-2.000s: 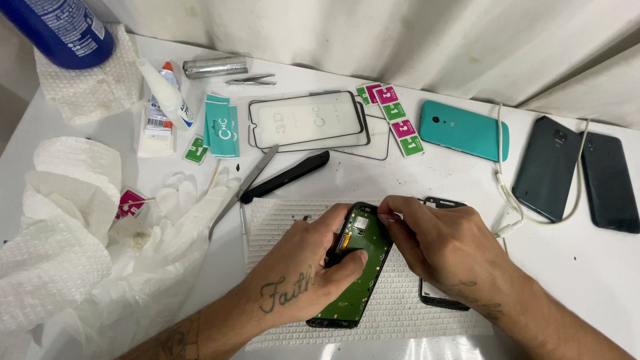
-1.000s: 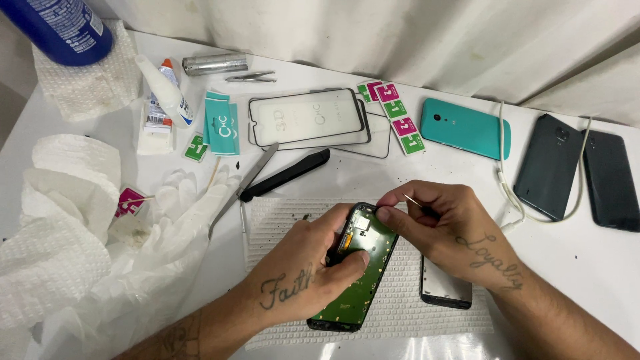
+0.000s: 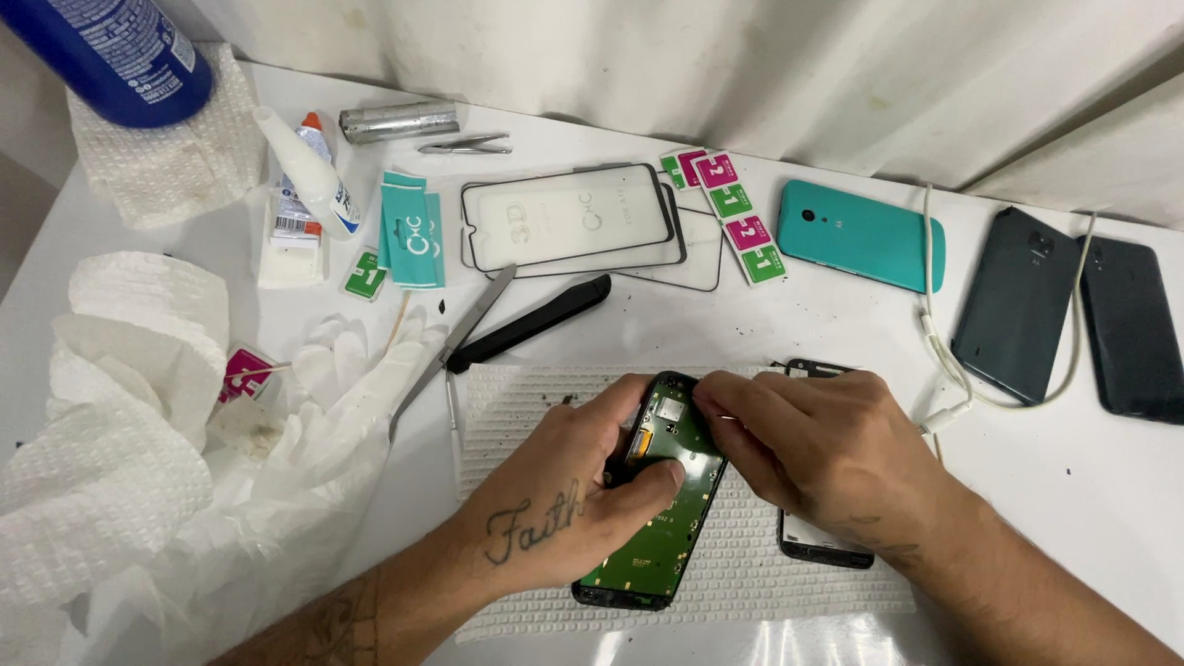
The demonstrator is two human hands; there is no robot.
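My left hand (image 3: 583, 499) grips an opened phone with a green circuit board (image 3: 647, 546), its thumb lying across the board. The phone is tilted over a white textured paper towel (image 3: 518, 425). At the phone's upper right edge, my right hand (image 3: 795, 435) pinches a thin, light-coloured tool, mostly hidden by the fingers. Partly behind my right hand lies a black phone frame (image 3: 826, 553) on the same towel.
A black-handled blade (image 3: 536, 324), screen protectors (image 3: 573, 217) and tweezers (image 3: 465, 145) lie beyond the towel. White gloves (image 3: 324, 444) and crumpled paper (image 3: 111, 425) are at left. A teal phone (image 3: 860, 236), dark phones (image 3: 1017, 305) and a white cable (image 3: 953, 370) are at right.
My right hand first drew back a little from the phone's top edge, showing the thin tool, and is now back against the upper right edge. My left hand has kept its hold.
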